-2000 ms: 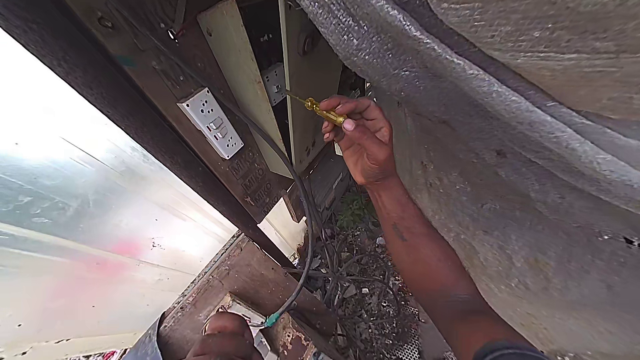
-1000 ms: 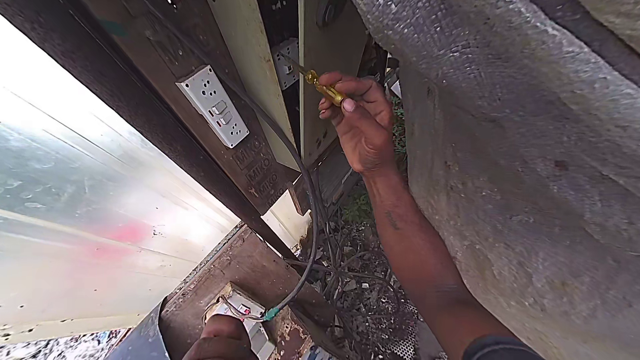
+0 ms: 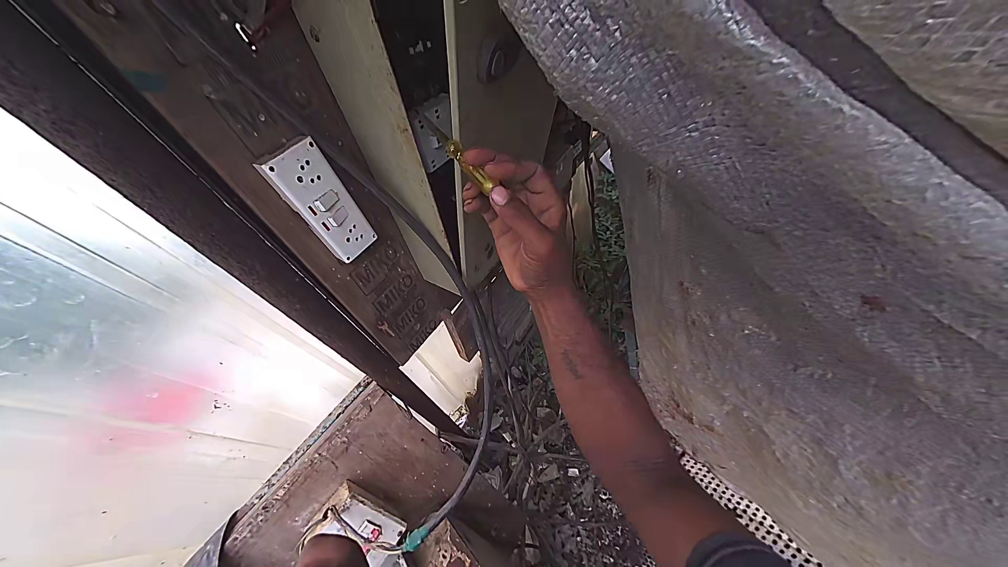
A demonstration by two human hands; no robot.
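Note:
My right hand [image 3: 524, 216] grips the yellow transparent handle of a screwdriver [image 3: 472, 168] between thumb and fingers. Its thin shaft points up and left at a white socket plate [image 3: 431, 132] inside the open metal box [image 3: 504, 102]; whether the tip touches cannot be told. At the bottom edge, my left hand [image 3: 332, 551] is mostly cut off, over a white switch and socket board [image 3: 370, 524] with thin wires. What its fingers do there is hidden. A grey cable [image 3: 482, 425], wrapped in green tape [image 3: 416, 539] near its end, runs down to that board.
A white switch and socket plate [image 3: 316, 199] is fixed on the brown board at left. Grey woven sheeting [image 3: 787, 260] hangs at right. A bright translucent panel [image 3: 157, 354] fills the left side. Cables, leaves and debris [image 3: 559, 488] lie below. A brown wooden surface [image 3: 378, 449] supports the lower board.
The right hand keeps its hold on the screwdriver near the box. At the bottom, less of the left hand shows than a second ago. The view has shifted slightly.

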